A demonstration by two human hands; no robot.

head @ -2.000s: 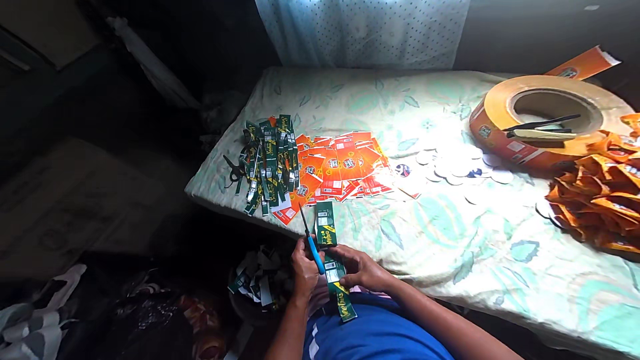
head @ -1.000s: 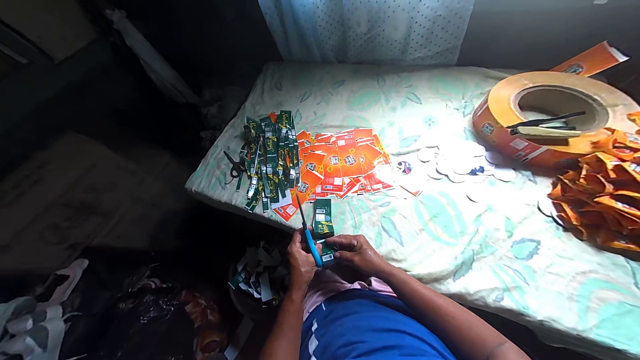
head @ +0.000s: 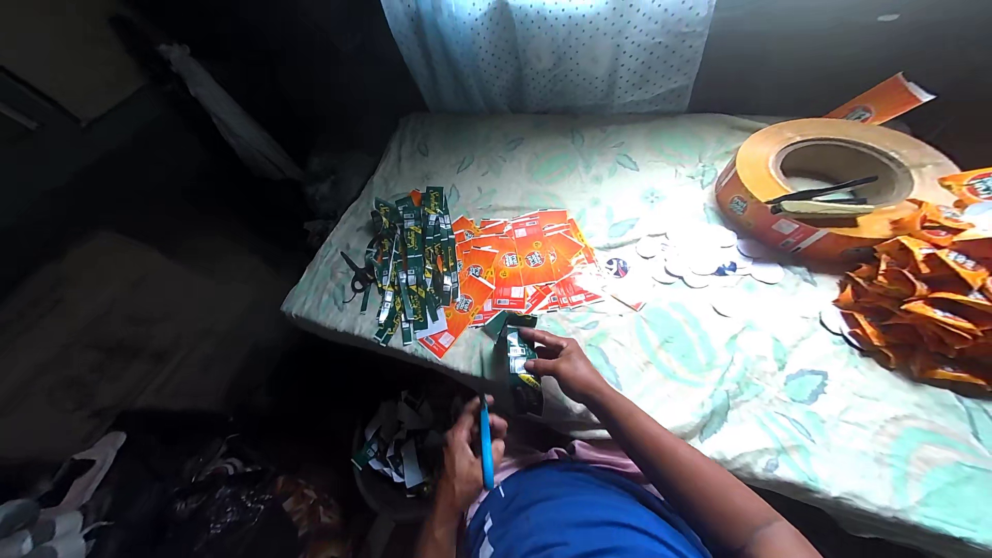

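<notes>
Blue-handled scissors (head: 487, 446) are held in my left hand (head: 467, 449), low in front of the table edge, by my lap. My right hand (head: 563, 363) pinches green printed wrapper pieces (head: 521, 360) between thumb and fingers at the near table edge. A heap of green wrapper strips (head: 415, 267) lies at the table's left side. Beside it, orange printed wrapper pieces (head: 527, 260) are spread flat. Small black scissors (head: 357, 275) rest left of the green heap.
A large orange wrapper roll (head: 744, 209) stands at the right, with dark tools in its core. Folded orange wrappers (head: 914, 310) are piled in front of it. White paper discs (head: 697, 252) lie mid-table. A bin of scraps (head: 403, 457) stands below the near edge.
My hands have moved apart: the left one lowered with the blue scissors, the right one raised toward the table with the green pieces. Before, both were together at the green strip.
</notes>
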